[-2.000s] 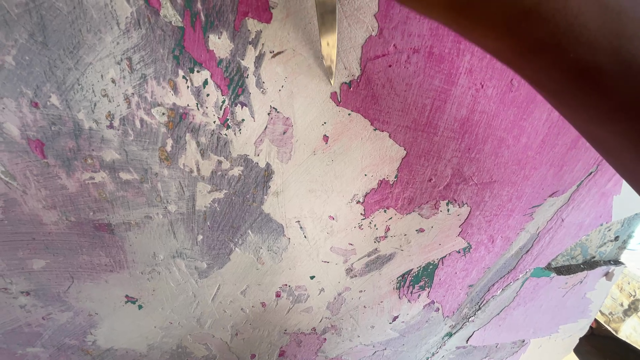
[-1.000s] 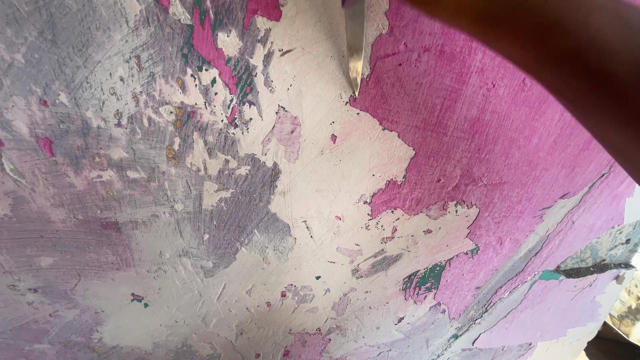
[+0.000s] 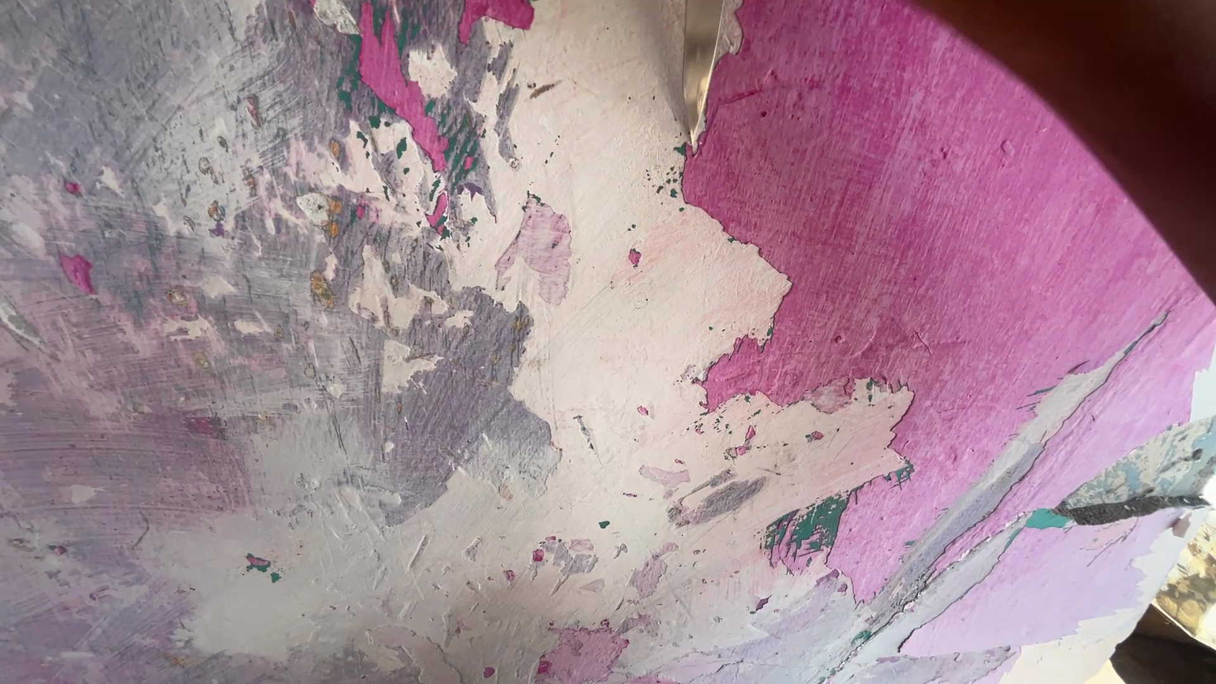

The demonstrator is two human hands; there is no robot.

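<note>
A painted, scraped surface fills the view, with a large bright pink paint layer (image 3: pixel 912 218) on the right and bare cream patches (image 3: pixel 617 361) beside it. At the top centre, the narrow end of a shiny metal blade, seemingly a scraper (image 3: pixel 701 76), meets the ragged edge of the pink paint. Its handle and any hand on it are out of frame. A dark, blurred forearm crosses the upper right corner; which arm it is cannot be told. Neither of my hands can be made out.
Grey and lilac worn paint (image 3: pixel 456 408) covers the left side. A long crack with lifted paint edges (image 3: pixel 1007 484) runs diagonally at the lower right. Beyond the surface's edge, a brown-gold speckled area (image 3: pixel 1187 579) and a dark, unclear shape (image 3: pixel 1159 651) show in the corner.
The blade tip has moved right along the surface and stands against the pink edge. The forearm remains at the upper right.
</note>
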